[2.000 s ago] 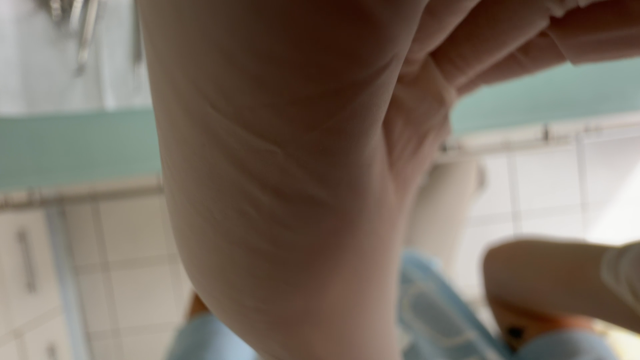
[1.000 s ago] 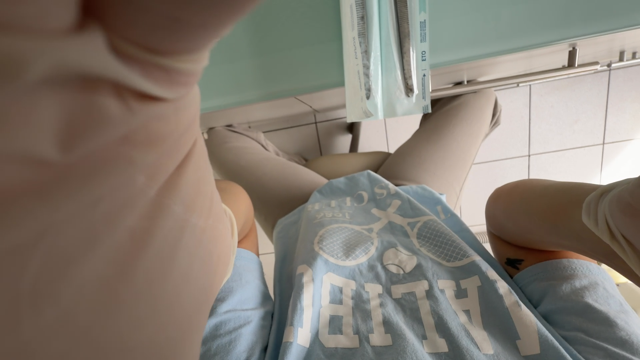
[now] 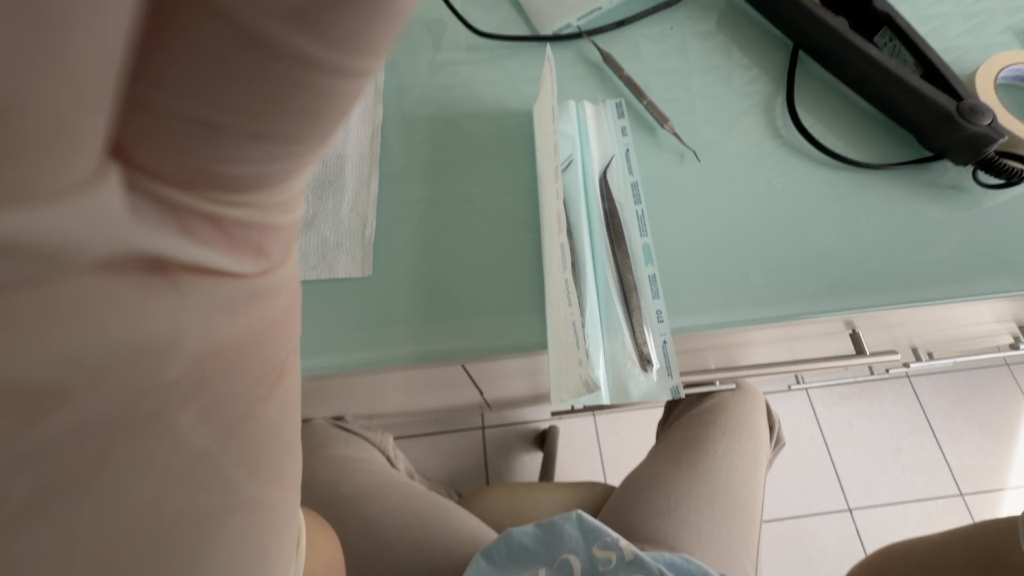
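My left hand, in a pale glove, fills the left side very close to the camera. Its fingertips are out of frame, so what it holds cannot be told. Only a bare part of my right forearm shows at the lower right; the right hand is out of view. A clear-and-paper sterilization pouch lies over the front edge of the green glass tabletop. It has a folded-up left side. Dark pointed tweezers lie inside it, with another metal instrument partly hidden by the fold. Beyond the pouch lies a double-ended metal probe.
A black hair straightener with its cord lies at the upper right, beside a roll of masking tape. Another pouch is at the top edge. White textured paper lies near my left hand. Metal drawer handles line the front.
The view has shifted, now showing more of the tabletop. My left glove, across the middle two seconds ago, is now at the left.
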